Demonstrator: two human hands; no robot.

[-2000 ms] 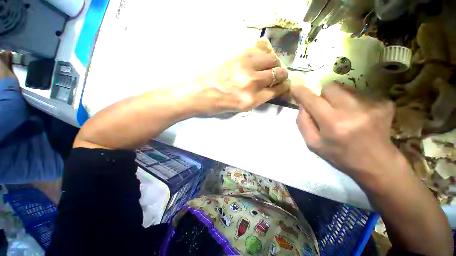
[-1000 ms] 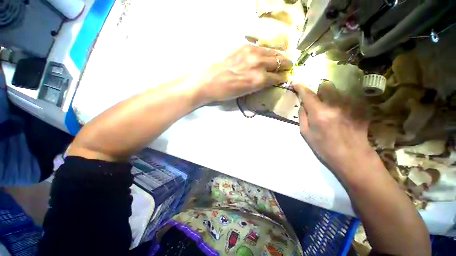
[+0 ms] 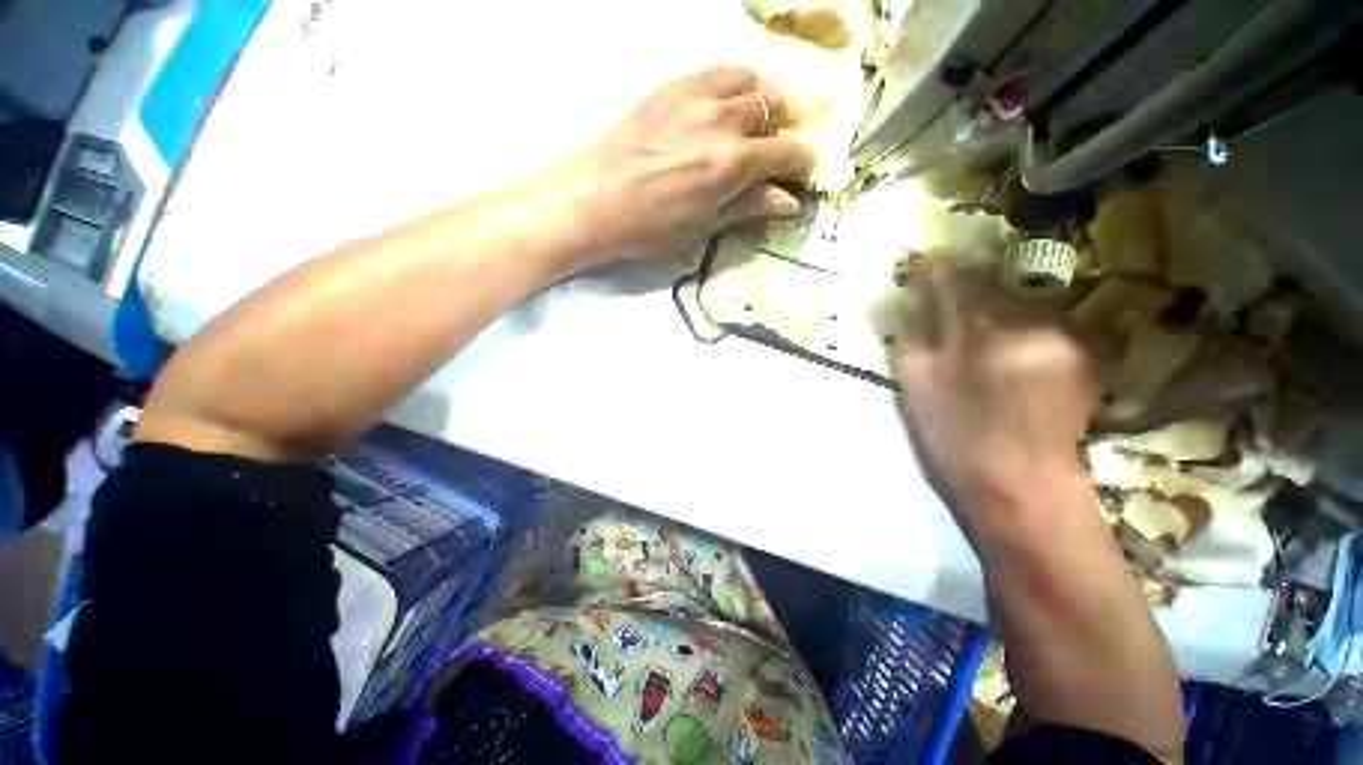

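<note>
Small beige work pieces [image 3: 809, 75] lie beyond my left hand, left of the sewing machine head [image 3: 1017, 75]. My left hand [image 3: 695, 162] is palm down beside them, fingertips at the left of the needle area; glare hides whether it grips a piece. The presser foot area [image 3: 849, 194] is bright and unclear. The machine bed [image 3: 777, 299] shows bare in front, with a thin dark loop [image 3: 692, 310] at its left front edge. My right hand [image 3: 994, 389] is blurred over the bed's right end, its fingers partly curled; no piece can be made out in it.
A white ribbed knob [image 3: 1042, 265] is above my right hand. A heap of beige and tan parts [image 3: 1181, 359] lies right of the machine. The white table [image 3: 598, 404] has a blue-edged left end. Blue crates [image 3: 882, 673] and my patterned apron [image 3: 673, 673] are below.
My hands, together at the needle a second ago, have parted. My left hand has moved up and left towards the pieces; my right hand is off the needle area. The view has shifted right.
</note>
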